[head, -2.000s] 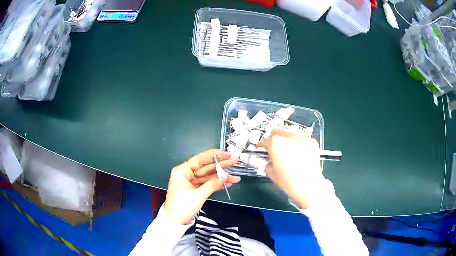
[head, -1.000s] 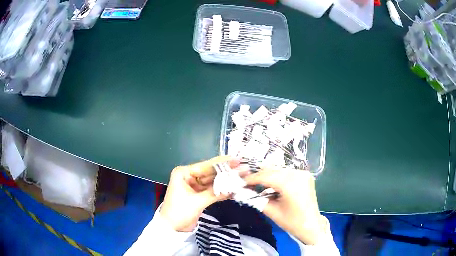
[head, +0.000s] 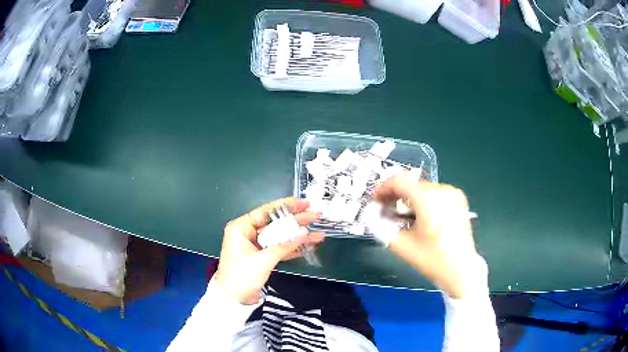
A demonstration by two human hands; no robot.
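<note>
My left hand (head: 249, 249) holds several thin silver pin parts with white tabs (head: 281, 230) between its thumb and fingers, at the bench's front edge. My right hand (head: 434, 223) is over the right front part of the near clear plastic tub (head: 299, 172). It holds a blurred white-tabbed piece (head: 377, 223), and the pale end of a slim hand tool (head: 472, 215) sticks out beyond it. The near tub is open and full of jumbled white-tabbed parts (head: 348, 165).
A second clear tub (head: 372, 55) with parts in rows stands farther back. Clear boxes (head: 51, 75) are stacked at left, by a small scale (head: 153, 26). Bagged parts with green patches (head: 592, 65) lie at right. White containers (head: 468, 19) are at the back. A carton (head: 86, 251) stands below.
My hands have moved apart from where they met at the bench edge. My left hand keeps the parts. My right hand has moved up and right over the near tub.
</note>
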